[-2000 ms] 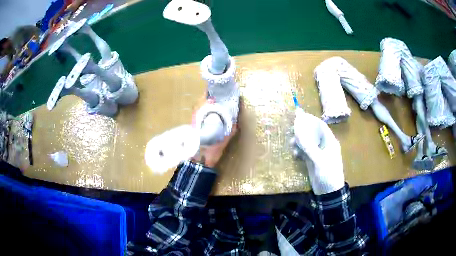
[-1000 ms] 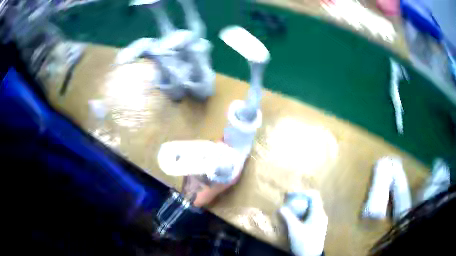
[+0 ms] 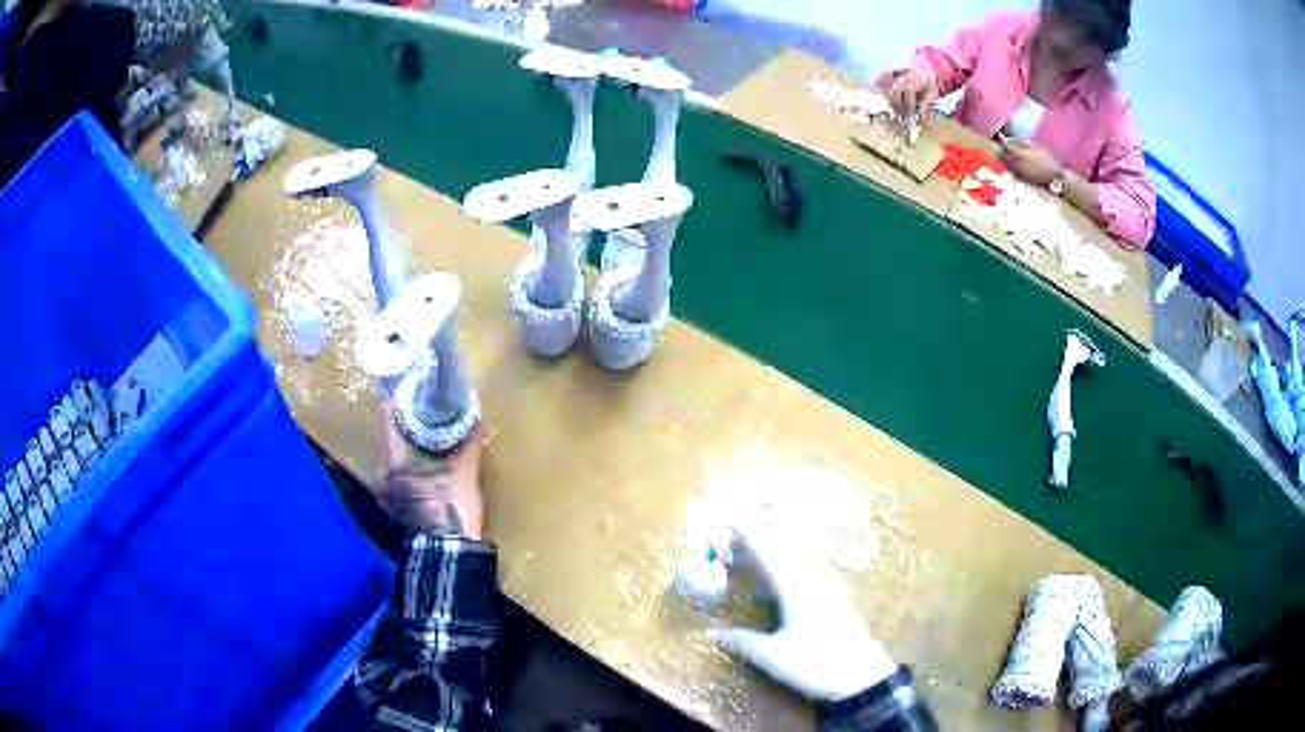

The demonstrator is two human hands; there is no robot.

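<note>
My bare left hand (image 3: 441, 486) is shut on a grey-white leg and trouser assembly (image 3: 438, 405), held soles up, with ruffled cuffs around the lower legs. My white-gloved right hand (image 3: 780, 608) has thumb and fingers apart around a small white glue bottle (image 3: 701, 578) with a blue tip; it looks empty, and the bottle appears to stand on the tan board. Finished assemblies (image 3: 630, 318) stand upside down on the board beyond my left hand, soles upward.
A blue bin (image 3: 215, 515) with pale parts is at the left. A green conveyor (image 3: 873, 329) curves behind the board (image 3: 573, 472), carrying a loose lower leg (image 3: 1062, 408) and dark pieces. Trouser parts (image 3: 1056, 639) lie at the lower right. A person in pink (image 3: 1109, 129) works across the belt.
The view has swung left. My left hand and its assembly are now at the left, near the standing ones. My right hand has opened from around the bottle.
</note>
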